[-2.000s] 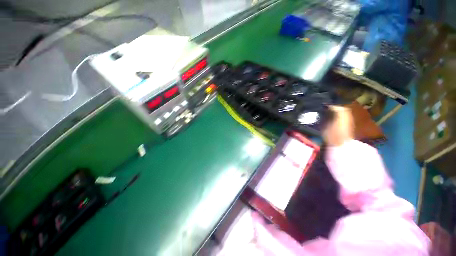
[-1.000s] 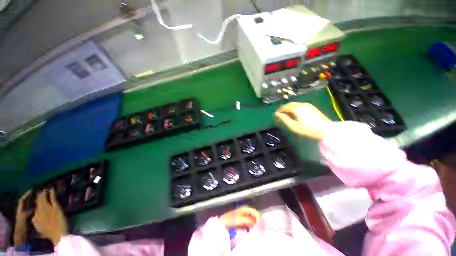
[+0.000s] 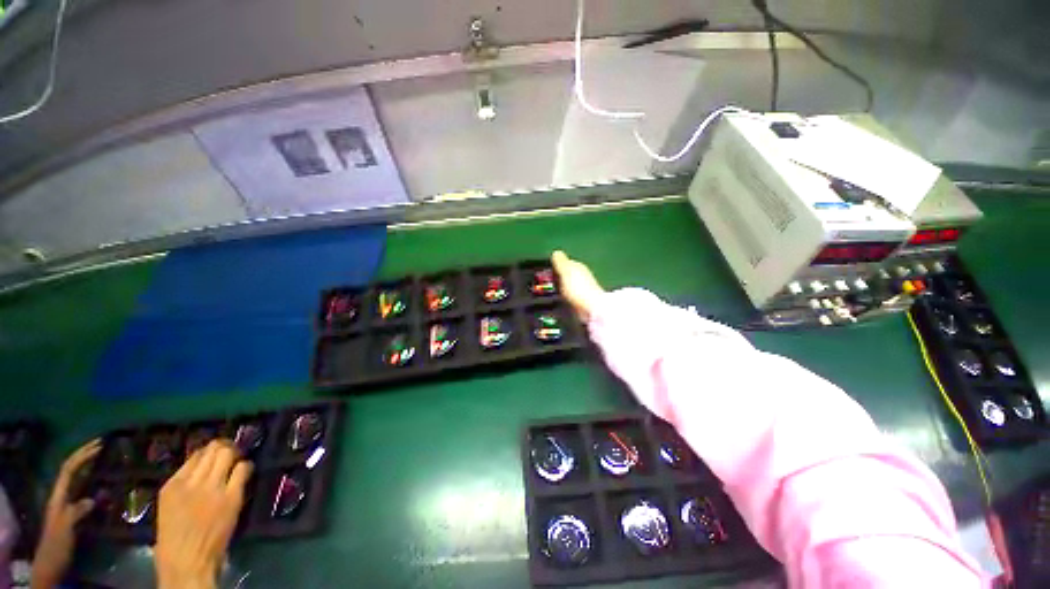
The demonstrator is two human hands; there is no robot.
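My right hand (image 3: pixel 576 284) is at the right end of the back black foam tray (image 3: pixel 443 366), its fingers touching or very near the corner; whether it grips the tray cannot be told. Display units with red and green marks (image 3: pixel 494 330) fill most of its pockets; the front left pocket holds none. A second foam tray (image 3: pixel 601 572) lies nearer the front edge, its round glossy units (image 3: pixel 645 525) reflecting white. My right sleeve hides its right part. My left hand is out of view.
Another person's hands (image 3: pixel 202 506) are over a foam tray (image 3: pixel 326 506) at front left. A blue mat (image 3: pixel 265 288) lies at back left. Power supplies (image 3: pixel 806 219), a yellow lead (image 3: pixel 946 391) and another foam tray (image 3: pixel 1002 431) are on the right.
The view has turned left. My right hand has moved from beside the power supplies to the back tray's right end. My left hand has left the picture.
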